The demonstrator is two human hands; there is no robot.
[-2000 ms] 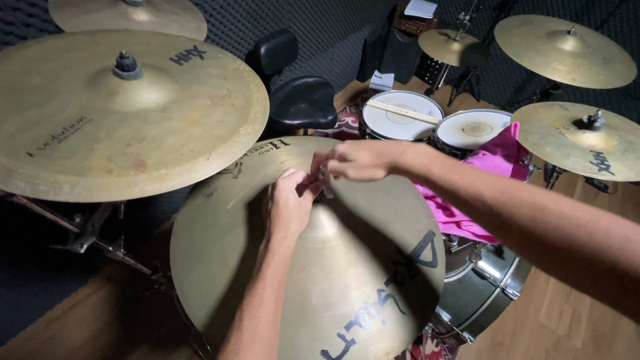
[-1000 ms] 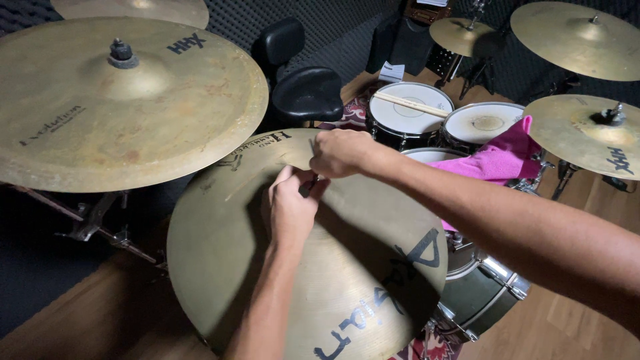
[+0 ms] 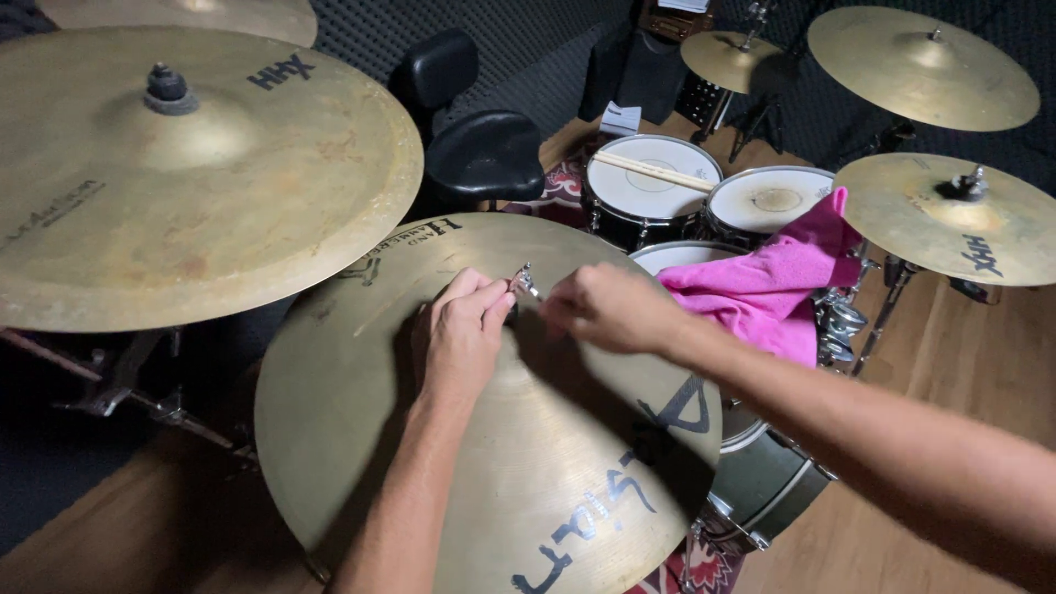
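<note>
A large bronze cymbal (image 3: 511,462) fills the lower middle of the head view, with black lettering on its surface. Over its bell, my left hand (image 3: 466,326) pinches a small chrome metal fitting (image 3: 523,280) between thumb and fingers. My right hand (image 3: 606,307) is just right of the fitting, blurred, with its fingers curled; whether it holds anything does not show. The underside of the fitting is partly hidden by my left fingers. Both arms cast dark shadows on the cymbal.
Another big cymbal (image 3: 247,214) overlaps at the upper left. A pink cloth (image 3: 759,289) drapes over the drums at right. Drumsticks (image 3: 652,171) lie across a white-headed drum (image 3: 635,198). A black drum throne (image 3: 487,157) stands behind. More cymbals (image 3: 924,66) (image 3: 899,206) are at right.
My right hand has moved right, away from my left hand, so the chrome fitting now shows between them. One second ago the two hands were together over the bell.
</note>
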